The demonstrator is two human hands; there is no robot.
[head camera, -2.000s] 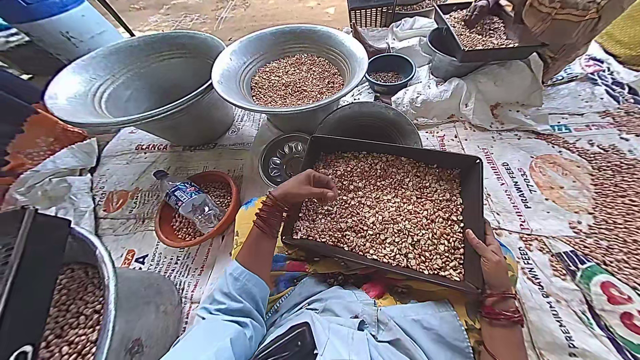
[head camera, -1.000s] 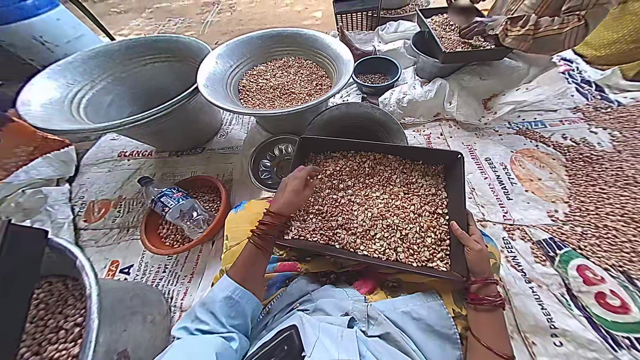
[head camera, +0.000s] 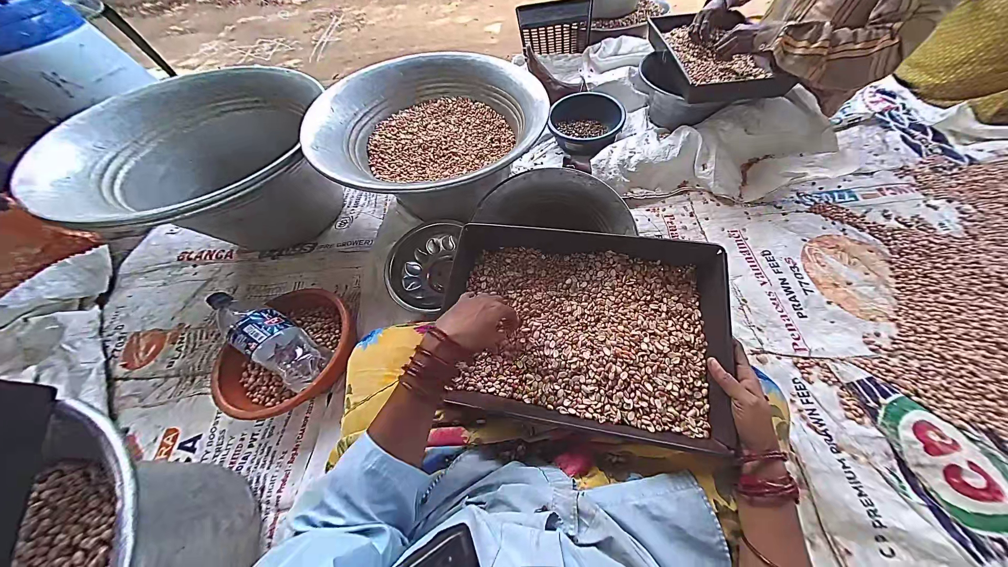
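Observation:
A black rectangular tray [head camera: 587,429] rests tilted over my lap, filled with reddish-brown and pale split seeds or nuts [head camera: 598,339]. My right hand [head camera: 744,398] grips the tray's right wall, thumb at the rim. My left hand [head camera: 478,323] is over the tray's left part, fingers curled down at the seeds; whether it holds any is hidden. Behind the tray stands a dark round basin [head camera: 555,201], partly covered by it. A metal plate with a moulded pattern [head camera: 425,266] lies at the tray's left corner.
Wide aluminium basins [head camera: 425,67] [head camera: 157,102] stand behind. A clay bowl [head camera: 339,358] with a plastic bottle [head camera: 272,342] is at left, a metal pot [head camera: 197,504] at lower left. Nuts [head camera: 945,315] cover sacks at right. Another person's hands [head camera: 720,35] work over a black tray [head camera: 709,90].
My left hand has stayed over the tray's left part, with its fingers now lower toward the seeds than two seconds ago. My right hand keeps its hold on the tray's right side.

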